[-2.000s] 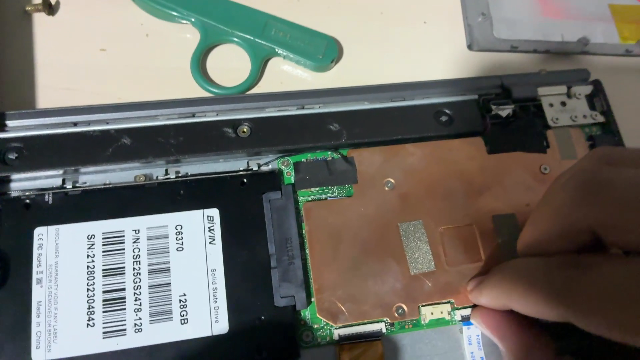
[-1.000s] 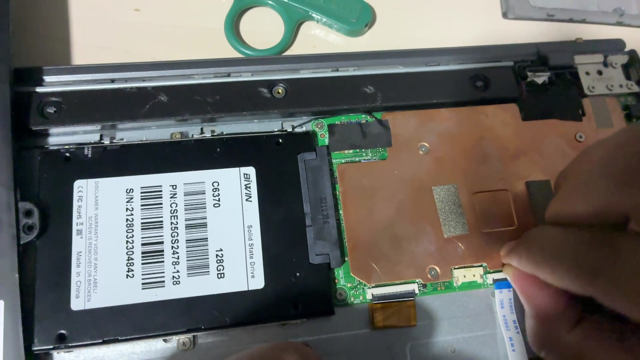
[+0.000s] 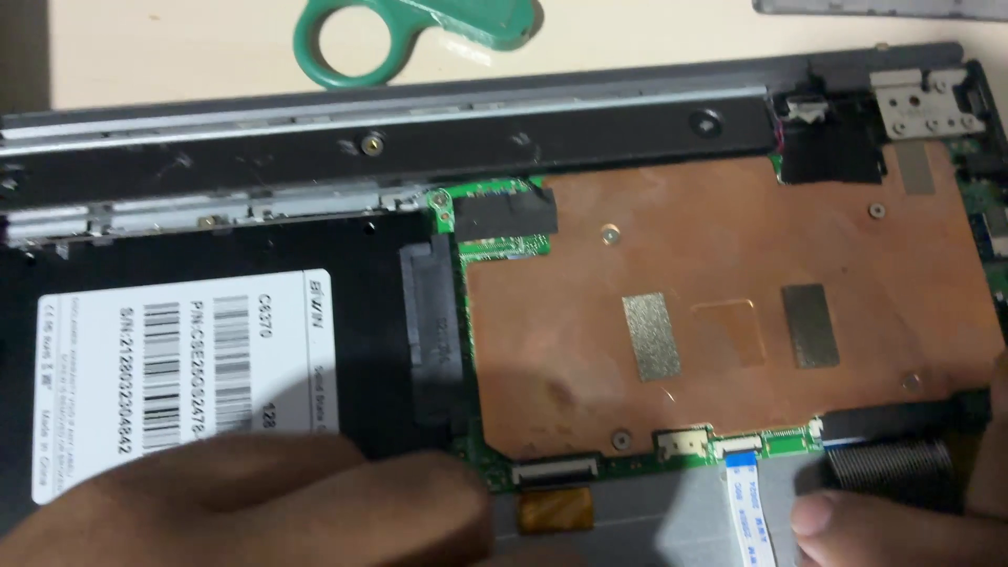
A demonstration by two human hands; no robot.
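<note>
An opened laptop base lies beneath both hands. My left hand (image 3: pixel 276 504) is at the lower left, fingers bent, over the edge of the solid state drive (image 3: pixel 370 315) and the metal below it; its fingertips' underside is hidden. My right hand (image 3: pixel 890 524) is at the lower right edge, its thumb tip just right of the white-and-blue flat ribbon cable (image 3: pixel 744 512). That cable reaches a small connector (image 3: pixel 738 447) below the copper heat plate (image 3: pixel 567 339). A wider connector (image 3: pixel 555 471) with an amber flex cable (image 3: pixel 555 510) sits further left. Whether either hand grips anything is unclear.
A green-handled tool with a finger ring (image 3: pixel 402 39) lies on the pale table behind the laptop's rear edge. Part of a grey panel (image 3: pixel 882 8) shows at the top right. A metal hinge (image 3: pixel 925 106) and black tape (image 3: pixel 831 150) are at the base's rear right corner.
My left hand has come into view at the lower left. My right hand has moved off the connector area toward the lower right, uncovering the copper plate's right part.
</note>
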